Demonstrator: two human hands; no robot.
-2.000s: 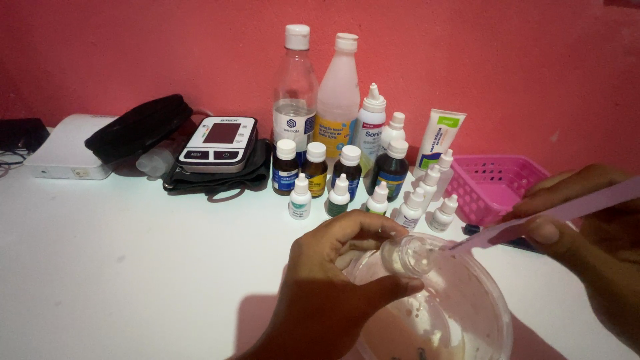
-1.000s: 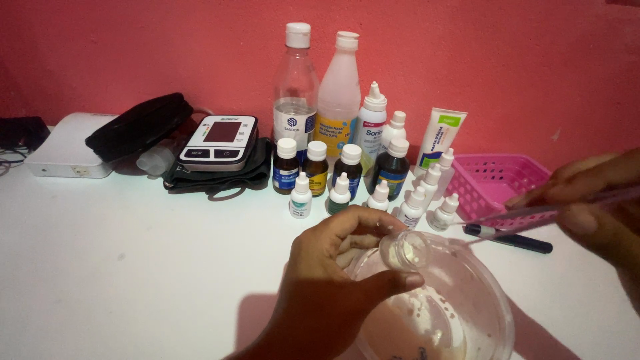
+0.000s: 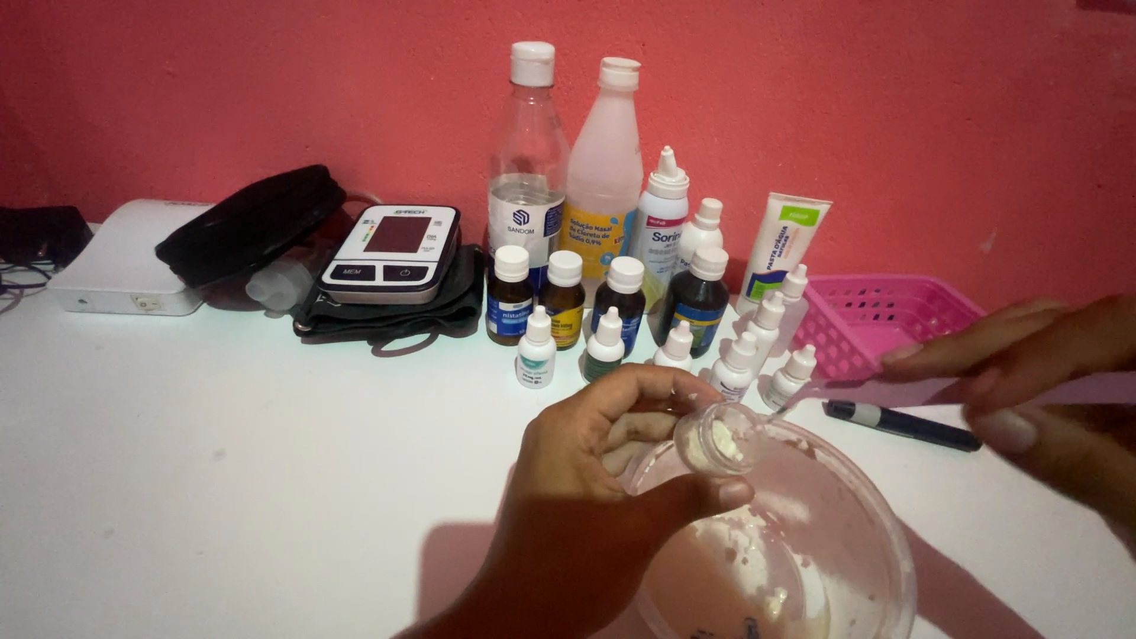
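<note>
My left hand (image 3: pixel 612 479) holds a small clear jar (image 3: pixel 713 439) tilted, its mouth toward the right, with pale crumbly matter inside. Under the jar is a round clear plastic tub (image 3: pixel 892 541) with bits of pale residue on its wall and bottom. At the right, my right hand (image 3: pixel 1038 390) grips a thin, pinkish translucent utensil (image 3: pixel 896 390), seen nearly edge-on and blurred. Its tip is close to the jar's mouth; whether they touch, I cannot tell.
Behind my hands stand several dropper bottles (image 3: pixel 536 355), brown medicine bottles (image 3: pixel 510 302), two tall bottles (image 3: pixel 606 177) and a tube (image 3: pixel 781 244). A pink basket (image 3: pixel 843 333) and dark pen-like object (image 3: pixel 905 426) lie right. A blood pressure monitor (image 3: pixel 390 253), black case (image 3: pixel 253 222) and white box (image 3: pixel 133 257) are left.
My right hand has turned the utensil from a broad view to nearly edge-on. The dark pen-like object, largely covered earlier, now shows. My left hand keeps the jar over the tub.
</note>
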